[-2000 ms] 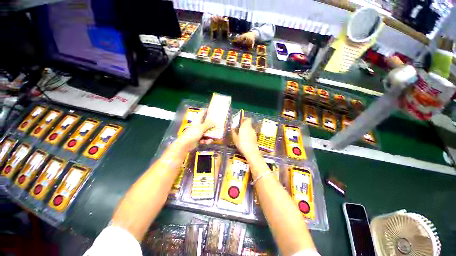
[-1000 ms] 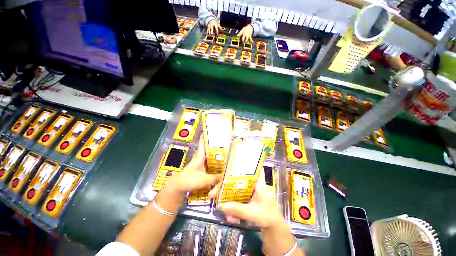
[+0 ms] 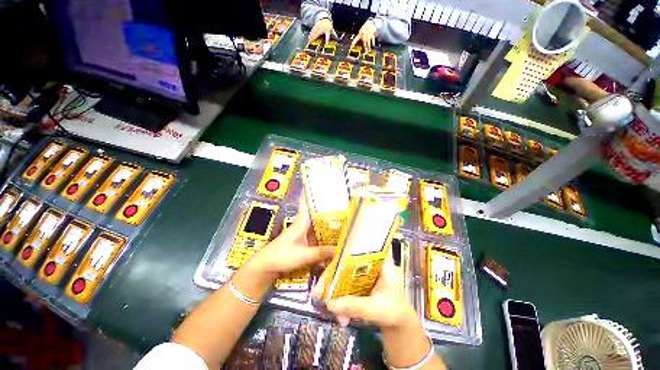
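My left hand [image 3: 289, 249] holds a yellow keypad phone [image 3: 327, 195] upright, its screen lit white. My right hand [image 3: 373, 293] holds another yellow phone [image 3: 369, 235], also lit white and tilted, close beside the first. Both are above a clear plastic tray [image 3: 217, 249] of yellow phones. In the tray, a phone with a dark screen [image 3: 253, 230] lies face up at left. Phones with a red round mark, back up, lie at the upper left [image 3: 278, 173] and right [image 3: 443, 285]. My hands and the held phones hide the tray's middle.
Another phone tray [image 3: 137, 242] is at left, below a monitor [image 3: 119, 50]. Dark blocks [image 3: 307, 347] lie at the near edge, a loose one [image 3: 495, 270] right of the tray. A smartphone [image 3: 524, 336], fan [image 3: 590, 347] and metal post [image 3: 543, 173] are at right. Another person's hands [image 3: 365, 35] are across.
Two seconds ago a phone was held upright over the tray's back. Both hands are now nearer, each with a lit phone. Since one second ago, the right phone has tilted, showing its side.
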